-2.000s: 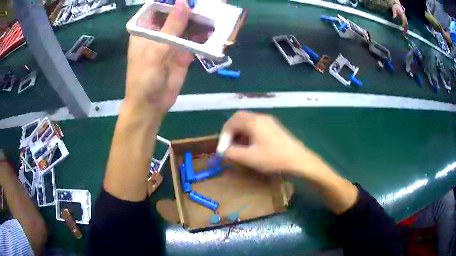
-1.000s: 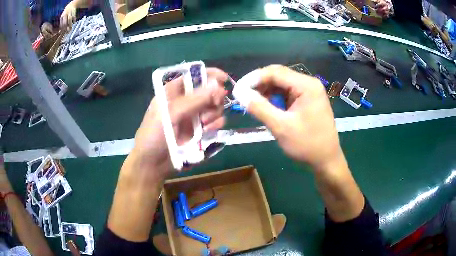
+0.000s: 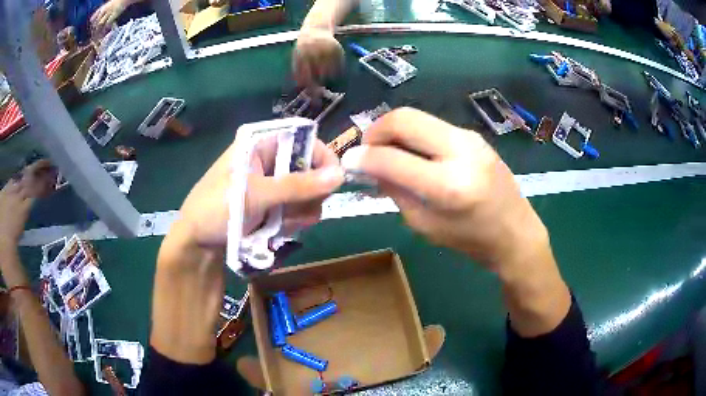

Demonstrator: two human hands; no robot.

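A white plastic housing (image 3: 238, 193) is held upright and slightly tilted in my left hand (image 3: 267, 182), with fingers through and around its window. A dark strip shows along its inner bar and a round white part at its lower end. My right hand (image 3: 457, 182) has its fingertips pinched close to my left thumb; white coverings (image 3: 358, 164) show on the fingertips. Whether a small part sits between them is hidden. Below the hands, the open cardboard box (image 3: 410, 309) holds several blue batteries (image 3: 316, 315) with thin wires, at its left side.
A pile of housings (image 3: 77, 282) lies at the left, beside another person's arm (image 3: 27, 302). The green conveyor (image 3: 232, 85) carries spaced units (image 3: 571, 135) behind a pale rail (image 3: 619, 179). A grey post (image 3: 70, 116) stands at left. Another person's hand (image 3: 317, 58) reaches over the conveyor.
My left hand and the housing have moved slightly left and down. My right hand has moved closer to my left thumb. Another person's hand has come in at the top, and the conveyor units have shifted right.
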